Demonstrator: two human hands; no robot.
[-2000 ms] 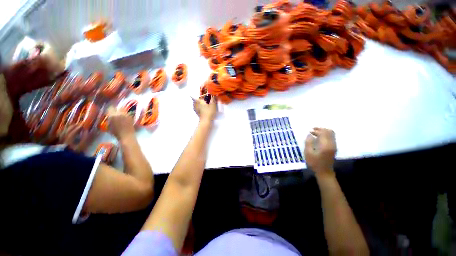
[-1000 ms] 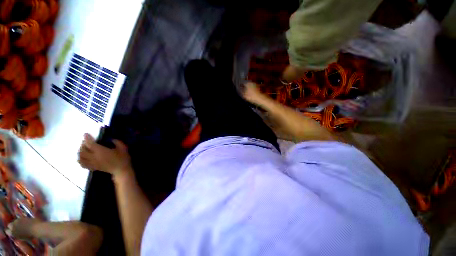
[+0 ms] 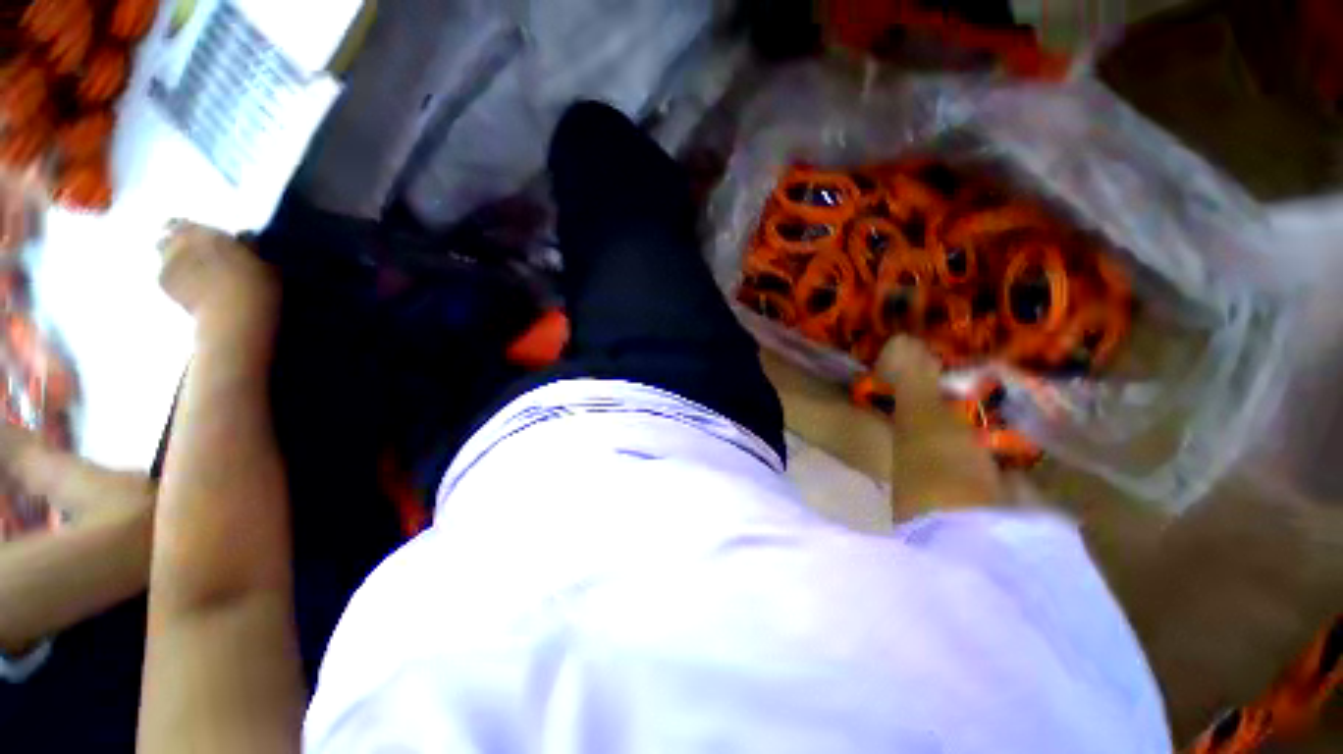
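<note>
A wide-open clear plastic sack [image 3: 1178, 162] full of coiled orange cables [image 3: 943, 265] with black parts stands below table level at the right. My right hand [image 3: 913, 368] is at the sack's near edge, blurred; whether it holds anything cannot be told. My left hand [image 3: 211, 265] rests at the edge of the white table [image 3: 111, 324], below the label sheet [image 3: 236, 89]; its fingers are blurred and no held thing shows.
An orange cable pile [image 3: 67, 103] is at the table's upper left. Another person's hand [image 3: 67, 479] and forearm are at the left edge. More orange coils [image 3: 1274, 700] lie at the lower right. My dark-clothed leg [image 3: 633, 251] is beside the sack.
The view has shifted, and the sack shows more fully. The other person's green sleeve and hand have left the sack. My right hand has moved to the sack's near edge.
</note>
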